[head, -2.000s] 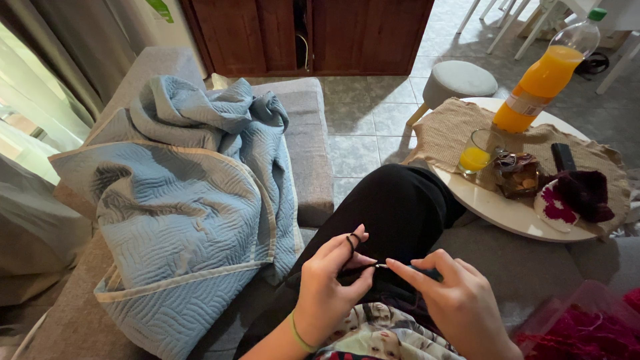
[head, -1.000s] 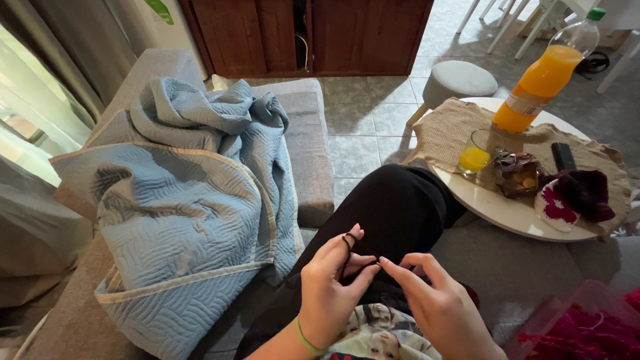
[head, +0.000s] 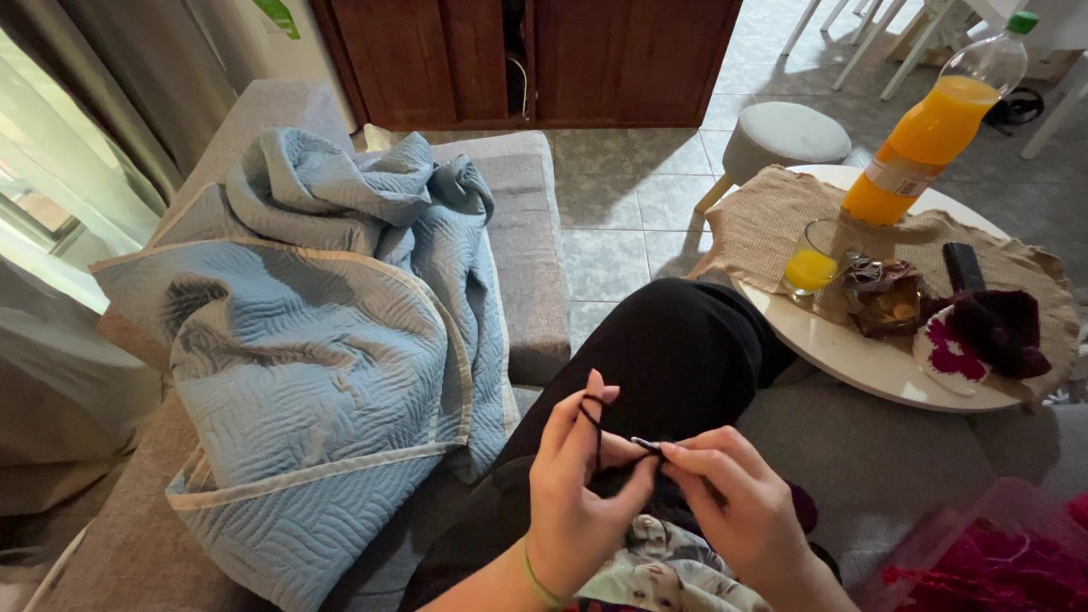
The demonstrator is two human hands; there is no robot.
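Note:
Dark yarn (head: 598, 429) is looped around the raised index finger of my left hand (head: 578, 493) and runs down to its thumb. A small dark piece of yarn work is pinched between that thumb and fingers. My right hand (head: 739, 501) holds a thin crochet hook (head: 646, 444), whose metallic tip points left, close against the work. Most of the hook's shaft is hidden by the fingers. Both hands nearly touch above my lap, over the black trousers (head: 654, 365) and a printed cloth (head: 659, 569) with face pictures.
A light blue quilt (head: 323, 365) lies crumpled on the grey sofa (head: 518, 255). On the right, a round white table (head: 816, 348) bears an orange juice bottle (head: 922, 153), a glass (head: 812, 268), a snack packet (head: 884, 297) and knitted pieces (head: 999, 331). Magenta yarn (head: 1003, 561) lies lower right.
The hook's metallic tip, hidden one second ago, shows again between my hands. My right hand's fingers have shifted slightly around it; the left hand stays nearly in place with the yarn looped.

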